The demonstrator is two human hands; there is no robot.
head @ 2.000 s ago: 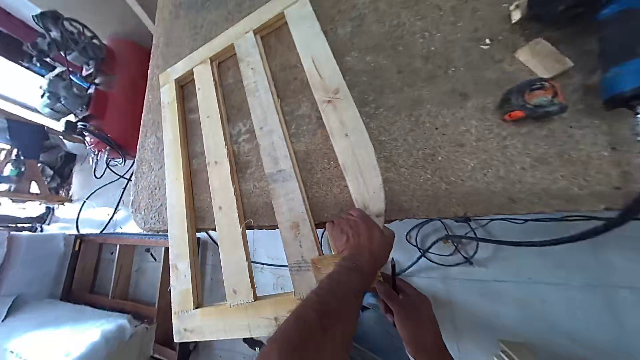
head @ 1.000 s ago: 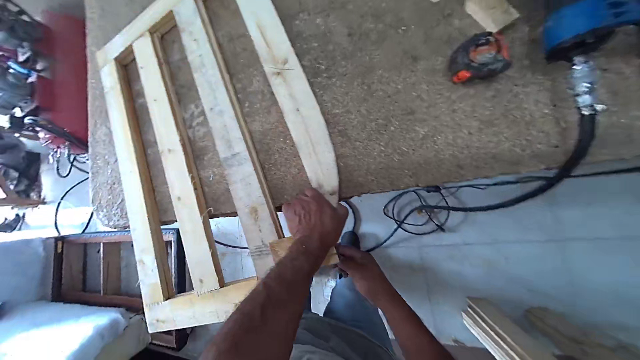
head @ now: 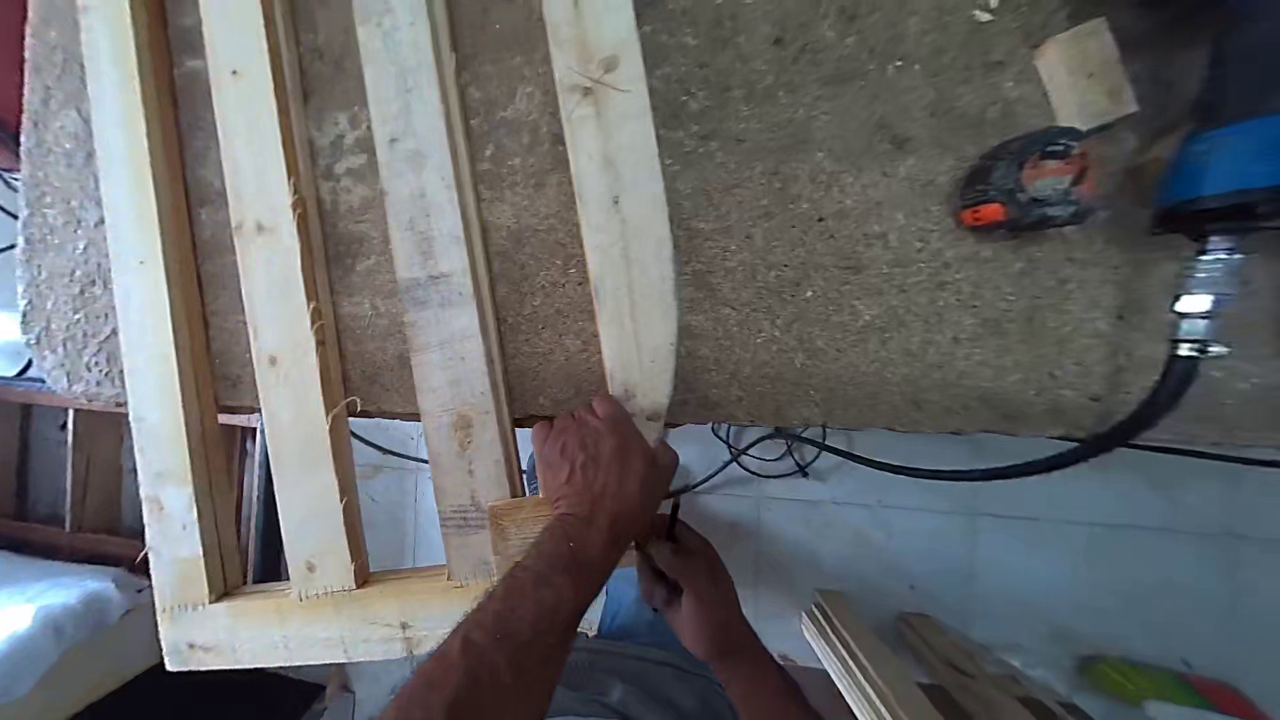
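Note:
A slatted frame of pale wood [head: 425,250] lies partly on the workbench, its lower rail [head: 320,622] past the bench edge. My left hand [head: 603,465] grips the lower end of the rightmost slat [head: 618,200], which has a curved outer edge. Under that wrist, a short wooden block [head: 518,525] sits beside the third slat's end. My right hand [head: 690,585] is just below and right of the left one, holding a thin dark pencil-like tool [head: 673,518] upright. The slat's very end is partly hidden by my hands.
On the chipboard bench [head: 880,330] lie a black and orange tape measure [head: 1030,182], a wood offcut [head: 1086,75] and a blue tool [head: 1225,170] with a black hose [head: 1130,430]. Coiled cable [head: 770,452] hangs below the edge. Boards [head: 860,650] stand at lower right.
The view has moved closer to the frame's lower end. My left hand stays on the curved slat's end, and my right hand remains beside it with the thin dark tool.

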